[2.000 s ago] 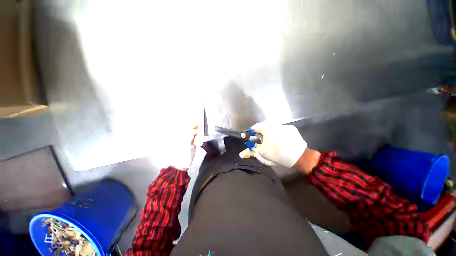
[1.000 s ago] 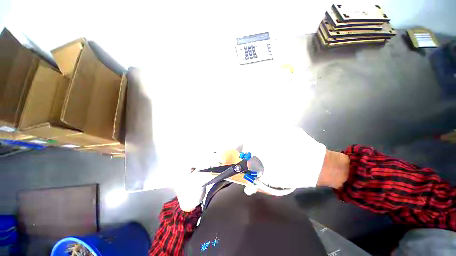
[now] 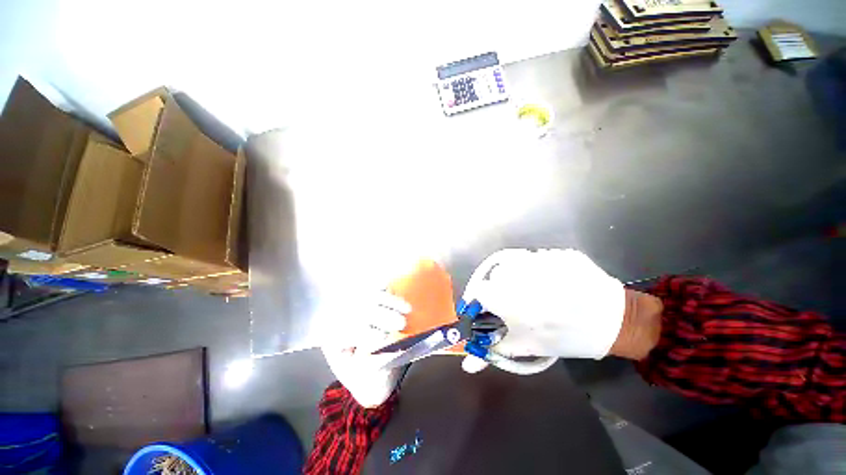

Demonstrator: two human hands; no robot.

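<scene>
An orange leather panel [image 3: 425, 295] is held low in front of me at the bench's near edge. My left hand [image 3: 364, 339], in a white glove, grips its left side, with fingers over its face. My right hand [image 3: 555, 304], also gloved, holds scissors [image 3: 453, 335] by the handles, near the panel's lower right. The blades point left across the panel's lower part, close to my left fingers. Whether they are cutting cannot be told. Part of the panel is hidden behind the scissors and my left hand.
A shiny metal bench [image 3: 649, 176] has strong glare. At its back are a calculator [image 3: 471, 85], a yellowish tape roll [image 3: 534, 116] and stacked wooden dies [image 3: 660, 35]. Open cardboard boxes [image 3: 190, 190] stand left. A blue bucket [image 3: 250, 450] with scraps is at lower left.
The view has tilted up from the lap to the bench and boxes. The orange panel now shows clearly between my hands. My right hand still holds the scissors.
</scene>
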